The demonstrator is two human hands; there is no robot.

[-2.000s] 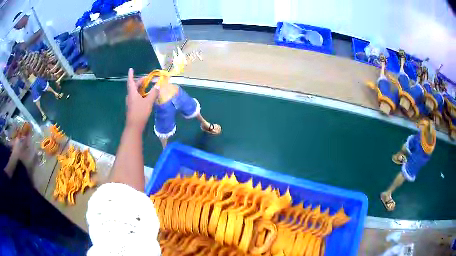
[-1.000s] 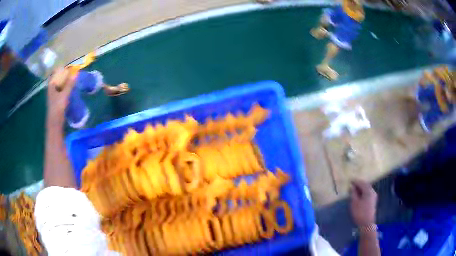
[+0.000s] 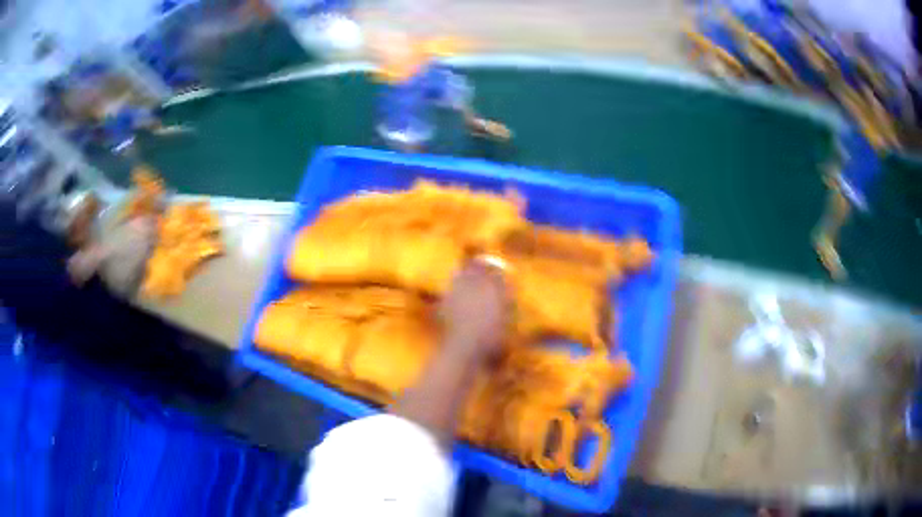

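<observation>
The picture is blurred. A blue plastic bin (image 3: pixel 662 273) in front of me holds dense rows of orange sash parts (image 3: pixel 379 237). Two sash rings (image 3: pixel 584 449) show separately at its lower right corner. My left hand (image 3: pixel 475 308), with a white sleeve, reaches into the middle of the bin over the sashes. Its fingers are too blurred to tell whether they grip one. A figure lower body in blue shorts (image 3: pixel 406 111) lies on the green belt beyond the bin, with orange at its waist end. My right hand is not in view.
The green conveyor belt (image 3: pixel 607 126) runs behind the bin. Another lower body (image 3: pixel 859 167) lies on it at right, with more figures on the far ledge. White items (image 3: pixel 778 338) lie on the tan bench at right. An orange sash pile (image 3: pixel 182 247) and a neighbour's hand are at left.
My left hand has left the figure on the belt and moved into the bin. The view swung right, then back left. The hand seen at lower right one second ago is out of view.
</observation>
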